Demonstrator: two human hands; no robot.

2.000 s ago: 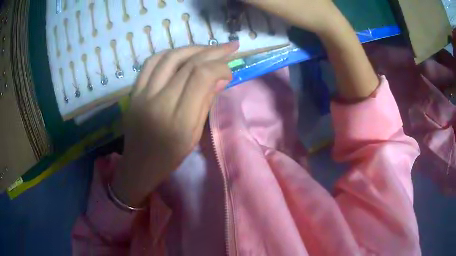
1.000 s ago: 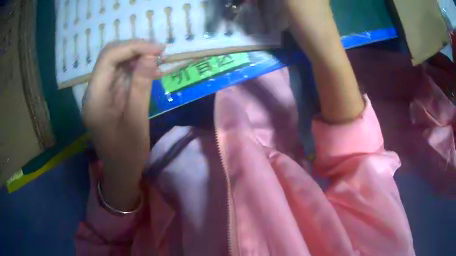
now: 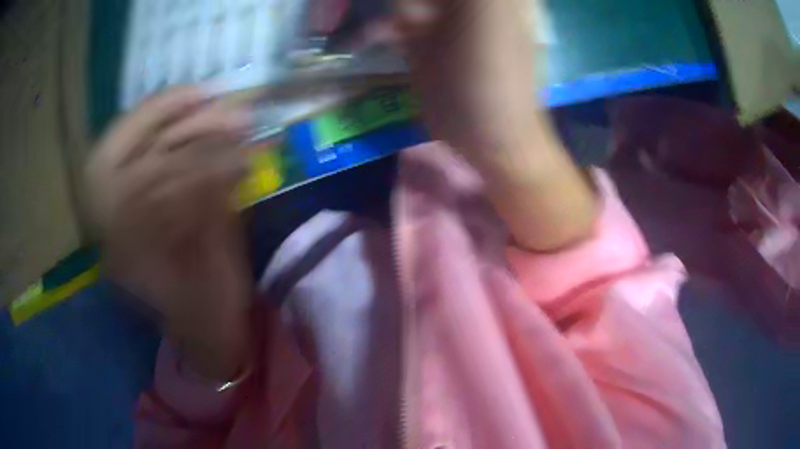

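The white board (image 3: 206,39) lies at the upper left on the green mat, with faint blurred rows on it. My left hand (image 3: 171,188) is at the board's front left edge, heavily blurred; I cannot tell if its fingers hold anything. My right hand (image 3: 465,70) reaches over the board's right part, also blurred. A dark and reddish tool, perhaps pliers (image 3: 326,22), with a shiny part shows to the left of my right hand's fingers. The grip itself is too blurred to make out.
The green mat (image 3: 627,35) shows at the right. Blue tape (image 3: 632,85), yellow tape (image 3: 261,174) and a green label (image 3: 364,118) line the front edge. Brown cardboard stands at the left (image 3: 39,149) and right (image 3: 756,57). Another person's pink sleeve (image 3: 772,210) is at the right.
My right hand has moved left across the board. My left hand has moved slightly left and down. The green label shows less, and the dark and reddish tool shows farther left.
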